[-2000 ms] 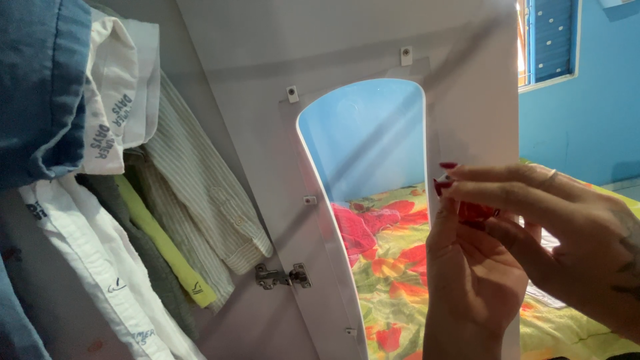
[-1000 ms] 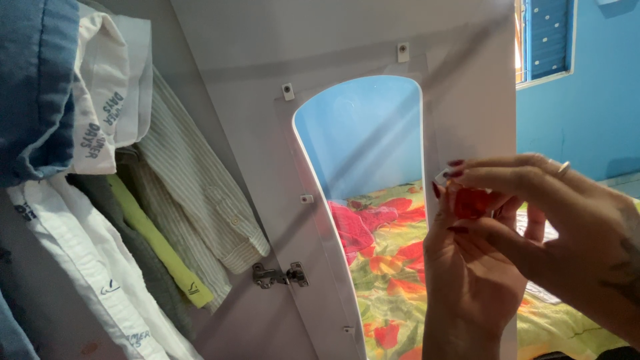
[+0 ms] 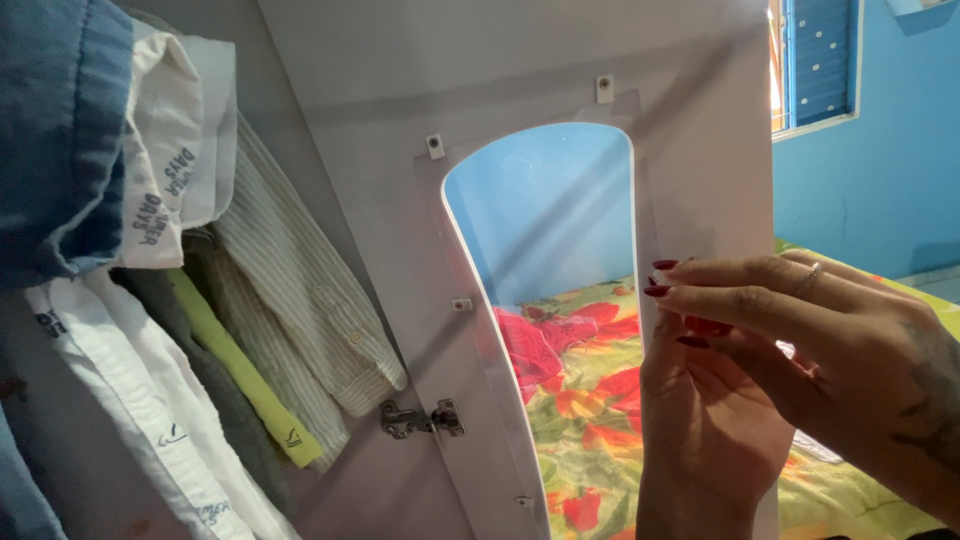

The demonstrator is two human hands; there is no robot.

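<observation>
At the right, my left hand (image 3: 705, 427) is raised upright in front of the wardrobe door's edge. A small red object (image 3: 707, 325) shows between the two hands, mostly covered by fingers; I cannot tell what it is. My right hand (image 3: 810, 322), with a ring and dark red nails, reaches over it from the right, its fingertips closed around the red object's near side. A small whitish bit (image 3: 658, 277) shows at those fingertips. How the left fingers grip is hidden behind the right hand.
The open wardrobe door (image 3: 525, 45) holds a curved clear pane (image 3: 547, 202) with small clips and a metal hinge (image 3: 424, 418). Shirts (image 3: 300, 285) and blue denim (image 3: 60, 135) hang at left. Behind the door are a bed with a floral cover (image 3: 847, 495) and a window (image 3: 825, 60).
Both hands stay together at the right. My right fingers have shifted over the red object, which shows less than one second ago.
</observation>
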